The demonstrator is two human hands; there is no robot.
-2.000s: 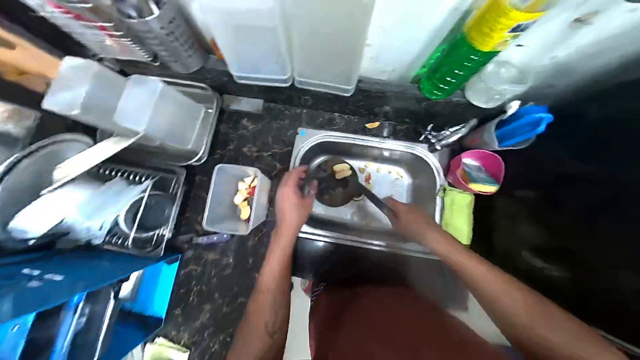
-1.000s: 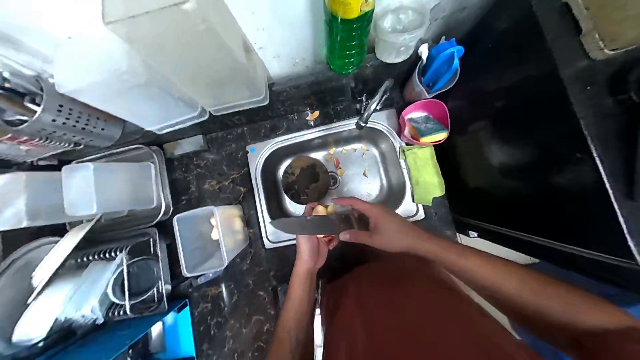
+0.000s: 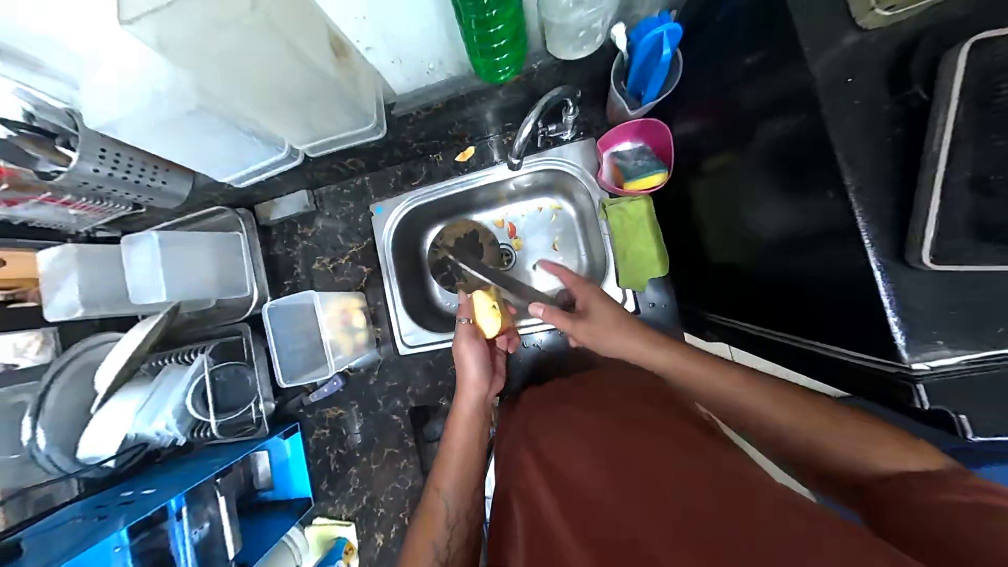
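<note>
My left hand [image 3: 482,346] holds a piece of yellow-fleshed fruit [image 3: 490,313] over the front rim of the steel sink [image 3: 409,337]. In my right hand [image 3: 587,311] is a knife [image 3: 500,279], its blade pointing up and left, just above the fruit. Below the blade, a round dark bowl or pan [image 3: 465,240] with murky contents lies in the basin. Small peel scraps [image 3: 512,230] are scattered near the drain. Left of the sink, a clear plastic container [image 3: 299,339] holds pale cut pieces [image 3: 348,324].
A chrome faucet [image 3: 543,118] rises behind the sink. Right of it are a pink bowl [image 3: 665,150] with a sponge [image 3: 639,167] and a green cloth [image 3: 636,240]. A second knife [image 3: 324,390] lies beside the container. A dish rack [image 3: 256,386] stands at the left.
Both hands were over the dark vessel two seconds ago, then came to the sink's front edge. Since one second ago, the blade has swung from roughly level to slanting, exposing the fruit's cut face.
</note>
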